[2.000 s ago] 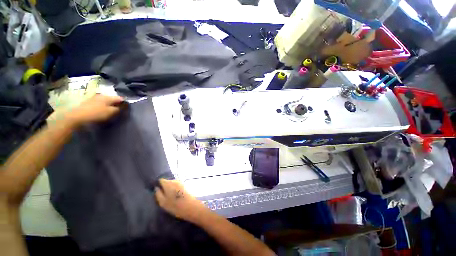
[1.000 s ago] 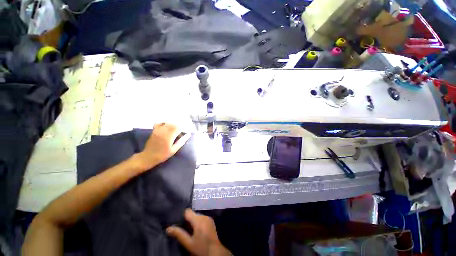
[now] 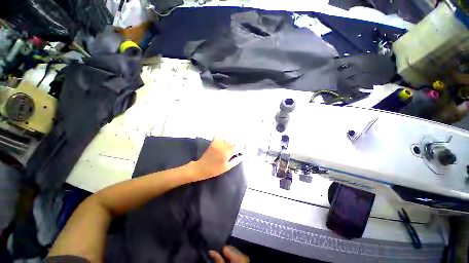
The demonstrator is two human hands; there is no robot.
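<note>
A dark grey cloth panel (image 3: 180,205) lies in front of me on the white table, left of the presser foot (image 3: 283,167), and hangs over the front edge. My left hand (image 3: 218,158) rests on its upper right corner, fingers near the bright needle area; whether it pinches the cloth is unclear. My right hand (image 3: 230,255) is cut off by the bottom edge of the picture, with fingertips at the panel's lower right edge; its grip cannot be told. The white sewing machine (image 3: 380,149) stands to the right of the panel.
A smartphone (image 3: 350,210) and thread snips (image 3: 410,228) lie on the machine bed at right. Grey pieces (image 3: 277,49) lie behind the machine. A grey work pile (image 3: 85,110) hangs at the table's left. A cream second machine (image 3: 28,108) stands far left. Thread cones (image 3: 405,94) stand behind the arm.
The panel has come down and right to beside the presser foot, off the pieces behind. My left hand moved from its far edge to its corner. My right hand moved low. The view has swung left.
</note>
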